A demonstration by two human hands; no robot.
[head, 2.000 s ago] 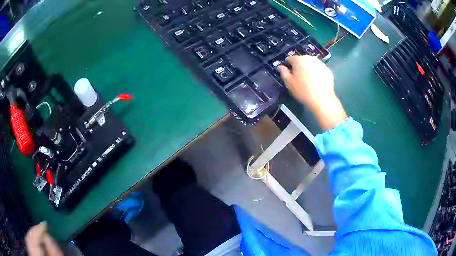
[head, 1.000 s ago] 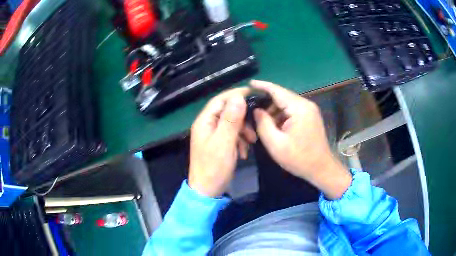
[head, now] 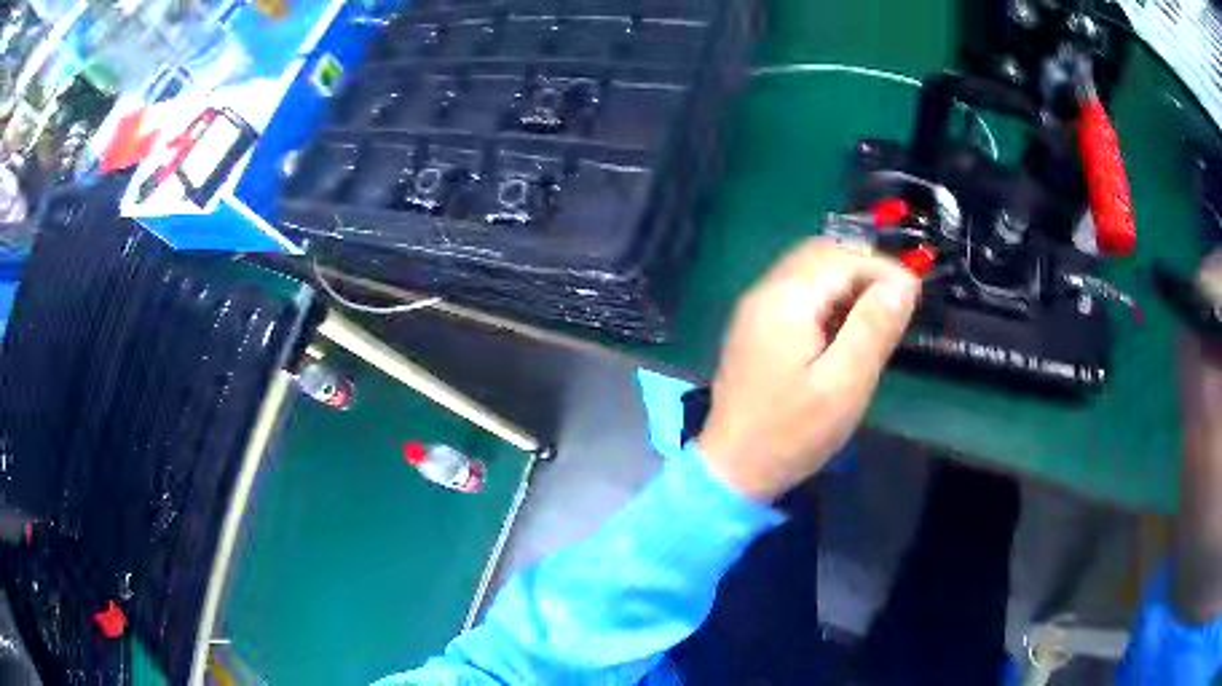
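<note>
The black press fixture (head: pixel 998 351) stands at the right, white lettering on its front edge and a thick red handle (head: pixel 1106 181) upright behind. My left hand (head: pixel 818 355) is at its left side, thumb and fingertips closed at the red tips of the left toggle clamps (head: pixel 890 215); the fingers partly hide them. My right hand (head: pixel 1206 389) is blurred and cut off by the right edge, beside the fixture's right end. A small dark part (head: pixel 1187 298) shows at its fingers; whether it is gripped cannot be told. A module in the fixture cannot be made out.
The left tray stack (head: pixel 590 241) lies left of the fixture, with several ringed modules in its top tray. A blue box (head: pixel 248 161) stands beyond it. Lower left, a green shelf (head: pixel 362 536) holds two red-capped bottles (head: pixel 449 468), beside more stacked black trays (head: pixel 121 402).
The view has swung left. My hands, together on a small dark thing in front of the fixture a second ago, are now apart: left at the left clamps, right at the far right edge.
</note>
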